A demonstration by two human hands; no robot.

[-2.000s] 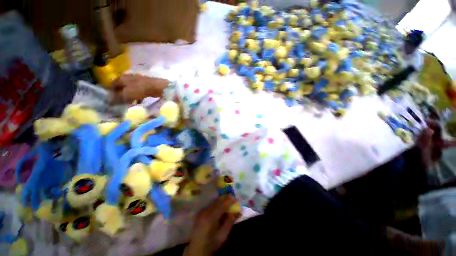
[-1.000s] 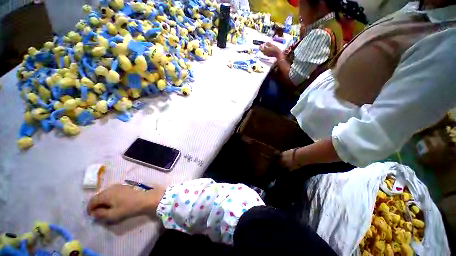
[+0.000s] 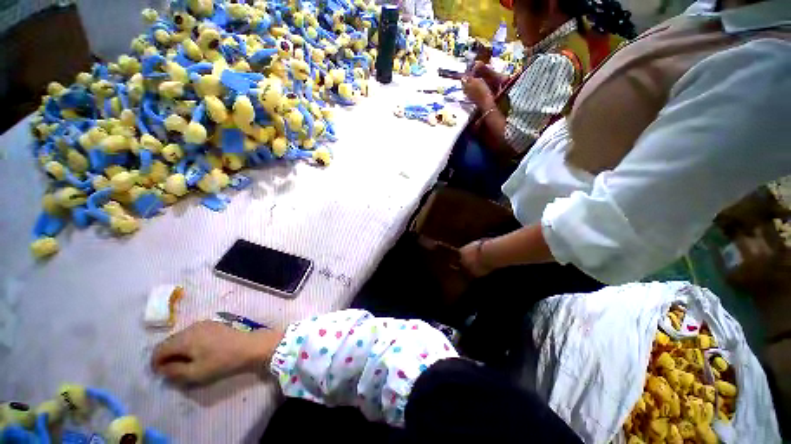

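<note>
My right hand (image 3: 208,352) lies low on the pale table (image 3: 364,186), its dotted sleeve cover (image 3: 360,357) reaching in from the right. Its fingers are bent and point left; whether they pinch something small cannot be seen. My left hand is out of the picture. Snips (image 3: 239,321) with pointed metal blades lie just behind my right wrist. A few blue bands with yellow plush ends (image 3: 74,399) lie at the bottom left, cut off by the edge.
A phone (image 3: 264,267) and a small white and orange item (image 3: 162,306) lie beyond my hand. A large blue and yellow plush heap (image 3: 186,121) and a dark bottle (image 3: 388,43) stand farther back. Two people are at right. A white sack (image 3: 579,347) holds yellow parts.
The view has swung right from the near plush pile. My right hand is now on the table near the phone; my left hand has left the picture. The nearest person's arm has shifted slightly left.
</note>
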